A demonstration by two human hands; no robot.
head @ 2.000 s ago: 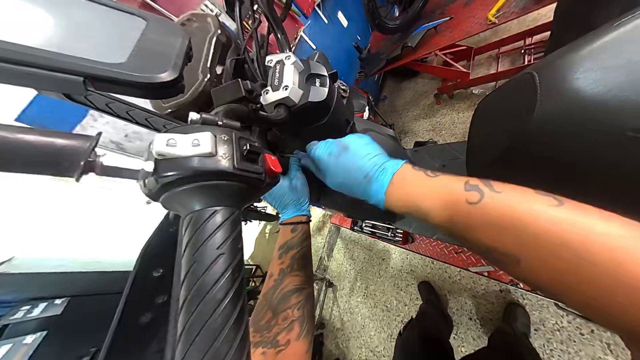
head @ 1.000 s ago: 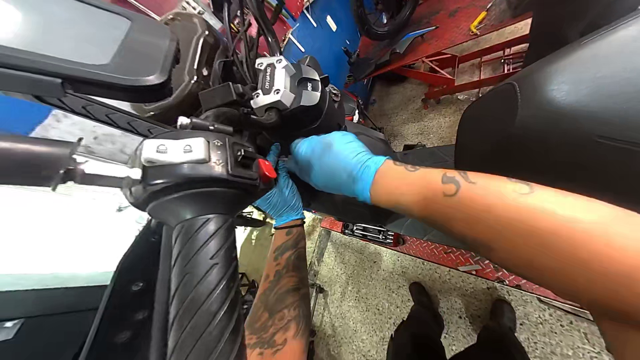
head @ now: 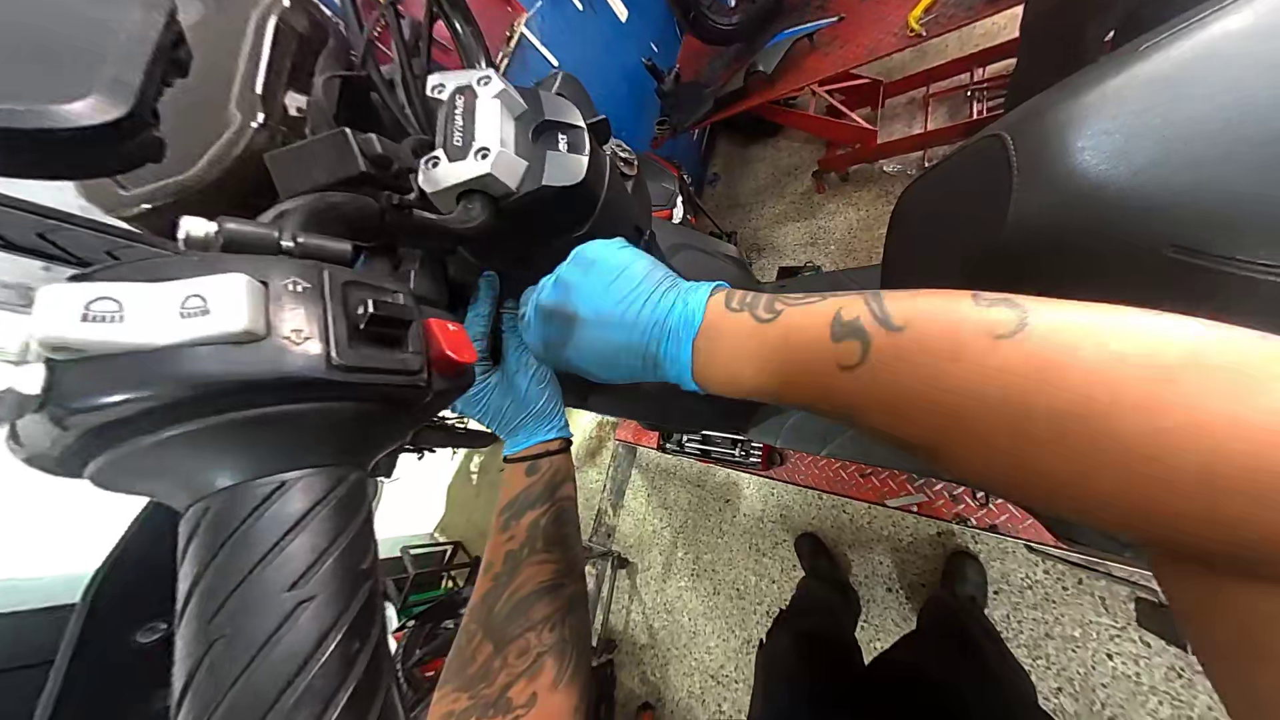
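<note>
Both my hands wear blue gloves and work close together below the handlebar of a motor scooter. My left hand reaches up from below, fingers raised beside the switch housing with its red switch. My right hand comes in from the right, its fingers curled around the end of a thin metal piece that points to the left hand. Most of that piece is hidden. The silver handlebar clamp lies above the hands, and the ribbed rubber grip is at the lower left.
The black seat fills the upper right. A red diamond-plate platform runs below the scooter, with a tray of tools at its edge. Behind stands a red metal lift frame. Black cables hang near the clamp.
The two gloved hands stay close together under the handlebar throughout. The right hand has shifted and turned slightly. The view has moved a little.
</note>
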